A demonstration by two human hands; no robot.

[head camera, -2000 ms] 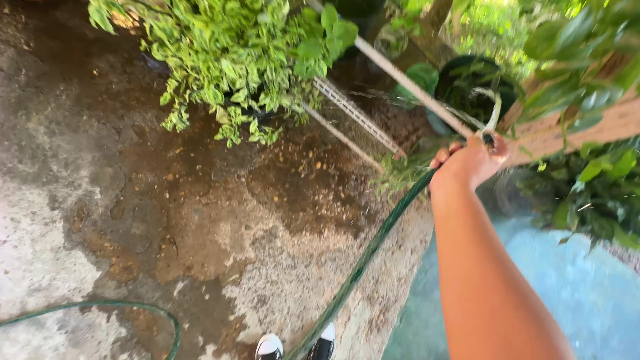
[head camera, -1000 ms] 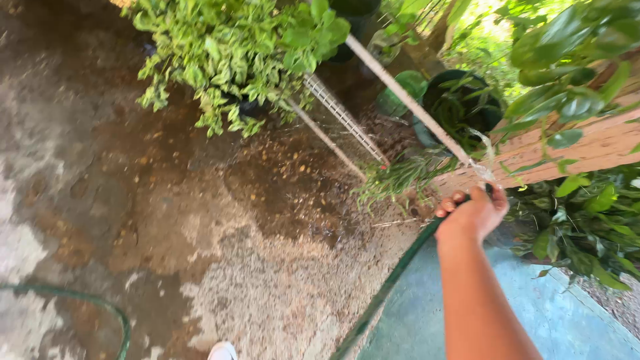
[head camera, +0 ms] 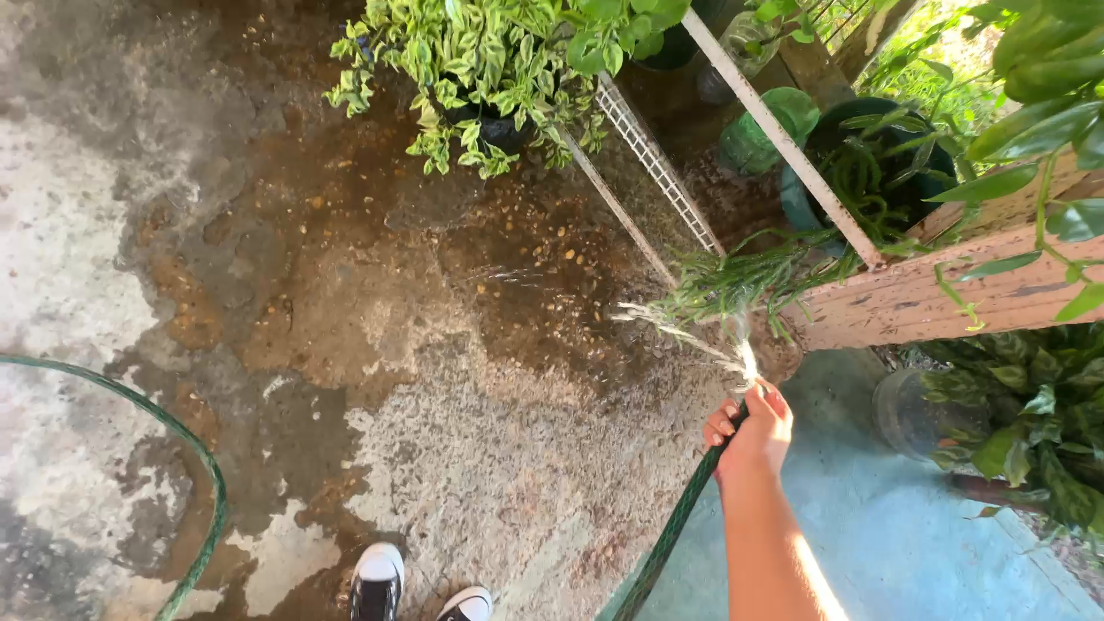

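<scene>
My right hand [head camera: 752,427] is closed around the end of a green garden hose [head camera: 681,522], right of the middle. Water [head camera: 746,355] sprays from the hose mouth at my fingertips, one jet going up and another to the left, beside a trailing green plant [head camera: 733,280]. That plant hangs out of a dark green pot [head camera: 798,194]. My left hand is not in view.
A variegated leafy plant [head camera: 483,69] in a black pot stands at the top. Rusty white metal bars [head camera: 776,129] slant toward a wooden beam [head camera: 949,297]. More hose [head camera: 203,457] curves over the wet concrete at left. My sneakers [head camera: 378,573] are at the bottom; a clear container [head camera: 918,414] holds a plant at right.
My right hand has moved down and away from the beam and bar with the hose. The water now splits beside the trailing plant. The view has shifted somewhat.
</scene>
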